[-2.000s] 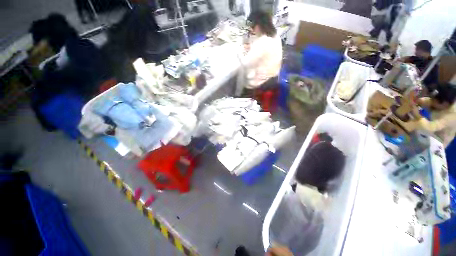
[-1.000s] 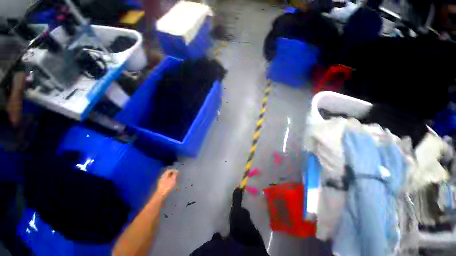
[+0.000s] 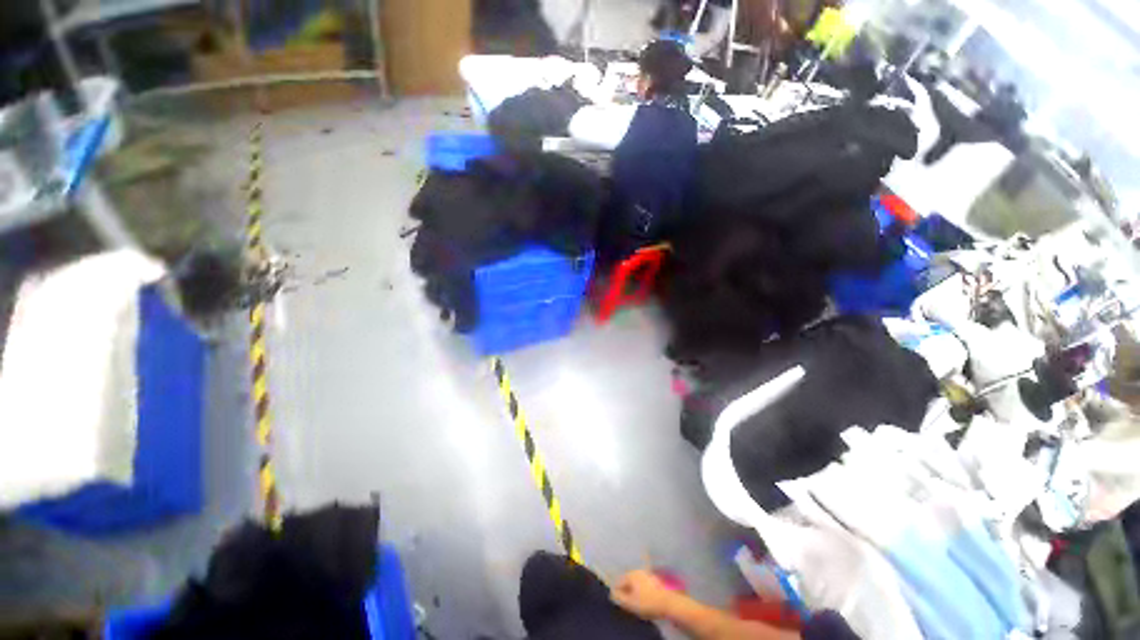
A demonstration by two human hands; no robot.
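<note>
My right hand (image 3: 644, 594) is bare, small and blurred at the bottom edge, with its forearm coming in from the right. Whether its fingers are open or closed is unclear, and no held item shows. My left hand is not in view. White and light blue garment pieces (image 3: 931, 525) lie over a rounded white trough (image 3: 719, 469) at the lower right. Black garment pieces (image 3: 294, 563) fill a blue tote (image 3: 394, 594) at the bottom left, cut off by the edge.
Yellow-black tape (image 3: 531, 450) runs along the grey floor (image 3: 375, 375). A blue tote (image 3: 531, 300) with black pieces stands ahead, beside a red stool (image 3: 631, 281) and a person (image 3: 656, 163). A blue tote with a white top (image 3: 169, 400) stands left. Black fabric (image 3: 788, 188) is piled right.
The view has swung right and forward along the aisle. My left hand has left the picture; my right hand now shows at the bottom. The white and blue pieces now lie lower right.
</note>
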